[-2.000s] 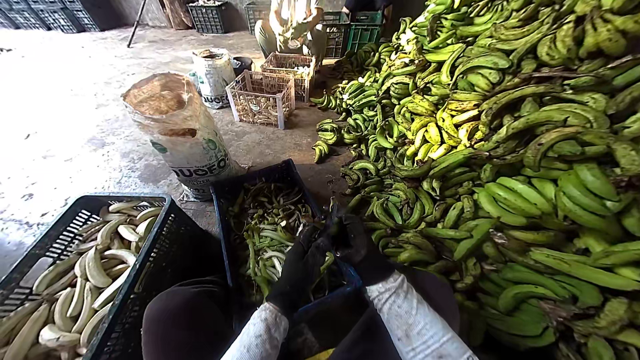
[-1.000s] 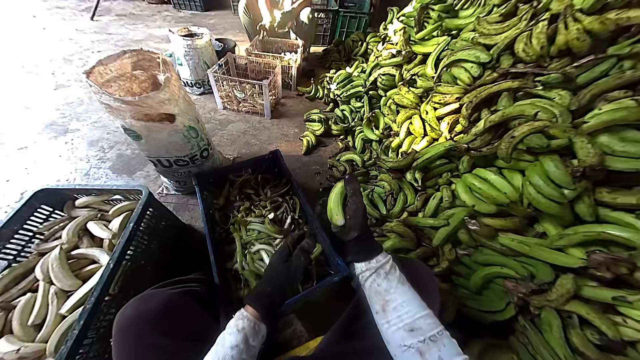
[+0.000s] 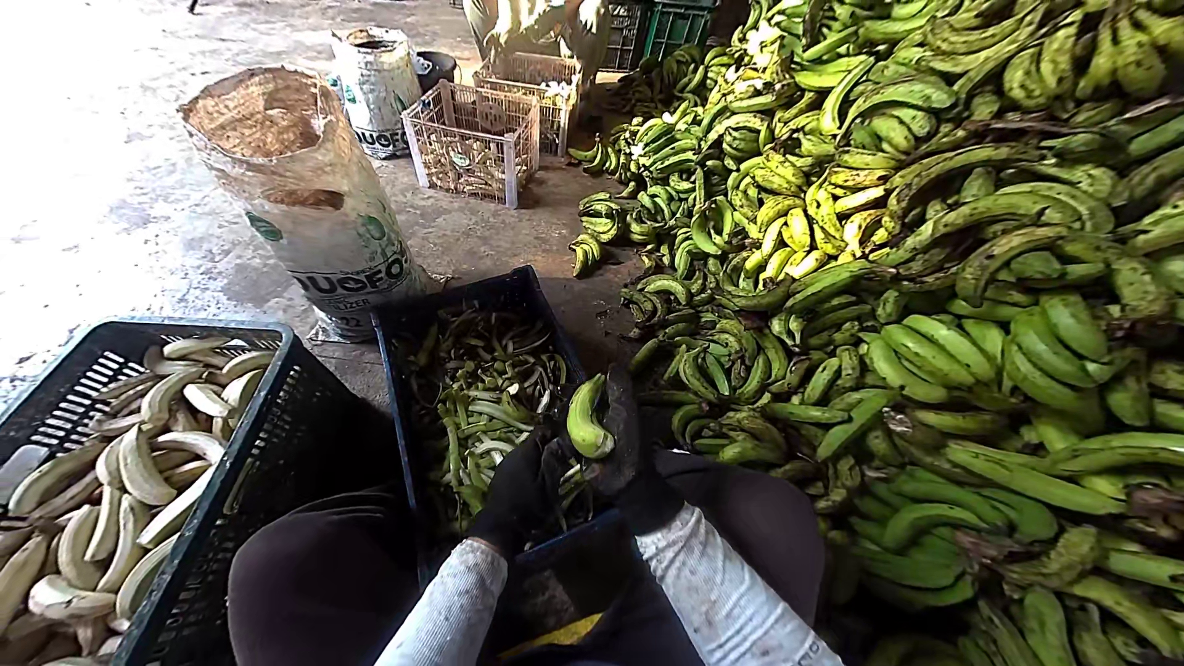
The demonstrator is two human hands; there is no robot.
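Observation:
A single green plantain (image 3: 589, 418) stands roughly upright between my hands, above the blue crate of peels (image 3: 396, 407). My right hand (image 3: 631, 453), in a dark glove, holds it from the right side. Close by on its left is my left hand (image 3: 523, 486), also in a dark glove; its fingers are partly hidden, and I cannot tell whether it holds anything. Green peel strips (image 3: 481, 421) fill the crate below. Peeled plantains (image 3: 139, 467) lie in the black perforated crate (image 3: 264, 416) at my left.
A big heap of green plantains (image 3: 925, 351) covers the right side. Ahead on the left stand a tall open sack (image 3: 324, 213) and a smaller sack (image 3: 375, 92). Pale slatted crates (image 3: 474, 148) stand beyond the blue crate, with another person (image 3: 536, 28) behind them.
My left hand has come up from the peels in the crate to beside the plantain. The right hand still holds the plantain it held a second ago.

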